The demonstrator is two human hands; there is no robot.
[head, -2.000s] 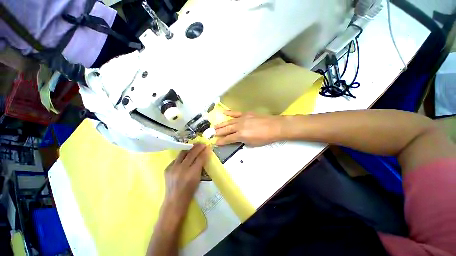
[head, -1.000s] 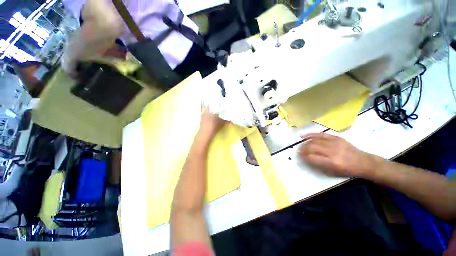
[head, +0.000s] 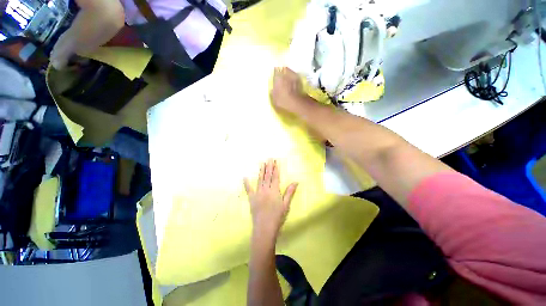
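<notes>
A large yellow cover panel (head: 209, 239) is spread over the white table, overexposed in its middle, and its near right corner hangs over the front edge. My left hand (head: 268, 200) lies flat on the panel with its fingers spread. My right hand (head: 288, 89) is blurred over the panel's upper part, just left of the sewing machine head (head: 335, 54); its fingers look bent, and whether they grip the panel is unclear. A yellow piece (head: 364, 91) shows at the machine head. The needle area is hard to make out.
A black cable (head: 486, 83) lies coiled on the table at the right. At the upper left, a person's arm (head: 90, 30) is beside an olive and yellow panel (head: 114, 122) with a dark brown piece. A blue crate (head: 96, 190) stands lower left.
The yellow panel now covers much more of the table and overhangs its front. My right hand has moved up and left across to the panel; my left hand has moved down onto it.
</notes>
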